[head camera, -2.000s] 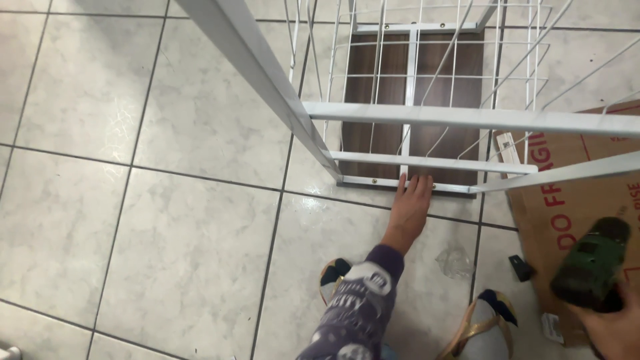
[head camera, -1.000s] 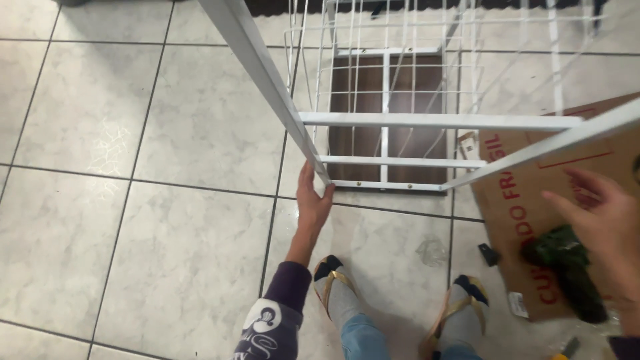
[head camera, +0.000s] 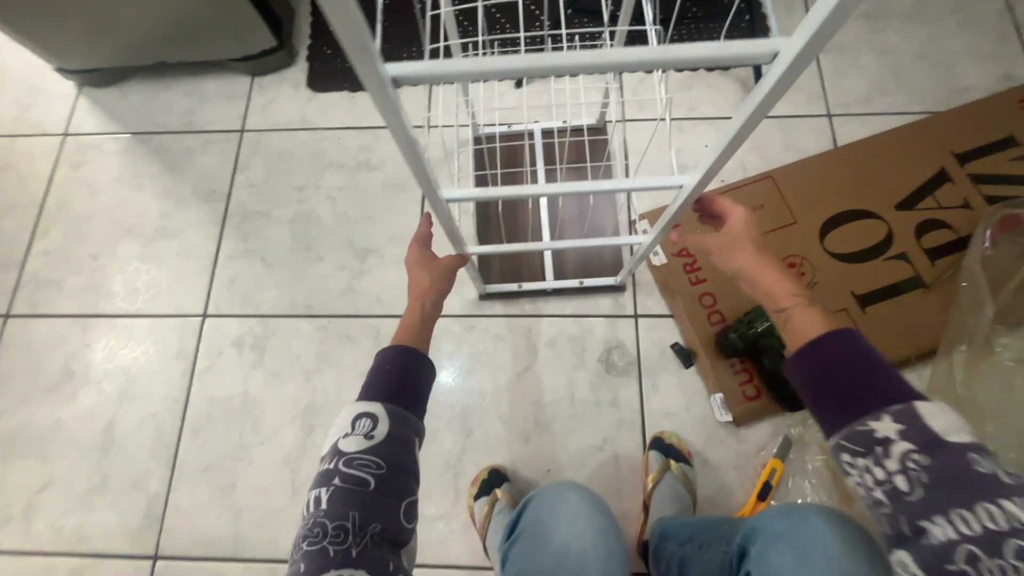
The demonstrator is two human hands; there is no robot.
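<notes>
A white metal frame (head camera: 564,189) with wire baskets (head camera: 552,96) inside stands upright on the tiles, over a dark wood-look panel (head camera: 580,216) at its lower end. At the frame's left post is my left hand (head camera: 430,268), its thumb against the post and its fingers spread. Beside the right post my right hand (head camera: 724,236) is raised with bent fingers, slightly blurred; whether it touches the post is unclear. Below that hand a green and black cordless drill (head camera: 756,344) lies on flattened cardboard, partly hidden by my forearm.
Printed cardboard (head camera: 864,232) covers the floor at right, beside clear plastic wrap (head camera: 968,344). A yellow utility knife (head camera: 766,484) lies near my right foot. A small black piece (head camera: 682,354) is by the cardboard. A dark mat (head camera: 332,52) and a grey appliance or cabinet (head camera: 152,36) are behind.
The right hand, on the drill two seconds ago, has let it go and moved to the frame's right post. My left hand has gone from the frame's bottom bar to its left post.
</notes>
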